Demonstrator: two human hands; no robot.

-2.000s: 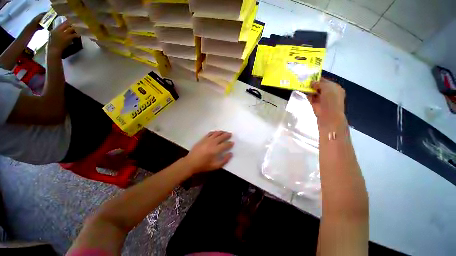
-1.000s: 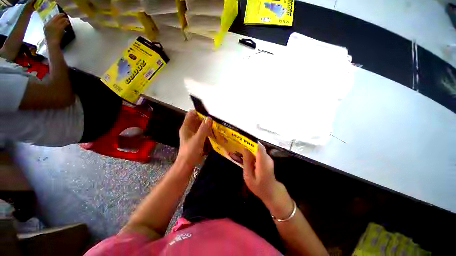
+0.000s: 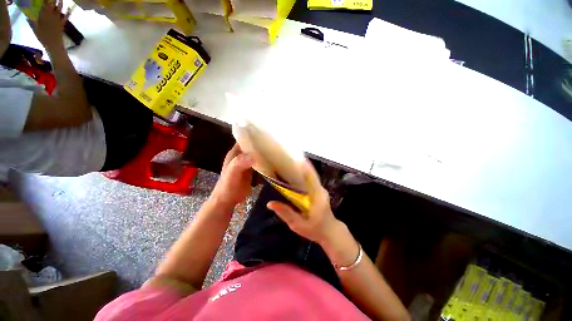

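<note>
A retail box (image 3: 266, 157) is held above my lap, at the front edge of the white bench. It is blurred; a pale inside or flap faces up and a yellow face shows low on its right side. My left hand (image 3: 237, 175) holds its left end. My right hand (image 3: 307, 204) holds its right end, with the thumb and fingers around the yellow part. The fingers under the box are hidden. Whether the box is open cannot be told clearly.
A yellow retail box (image 3: 168, 74) with a black hanger lies on the bench (image 3: 508, 138). A loose black piece (image 3: 312, 34) and stacked boxes (image 3: 254, 14) are behind. A whitish poly bag stack (image 3: 407, 44) glares. A carton of yellow boxes (image 3: 492, 294) is lower right. A co-worker (image 3: 59, 128) is at left.
The box in my hands has tilted from showing its yellow printed face to showing its pale side. My right hand has shifted around its right end. The view has moved slightly.
</note>
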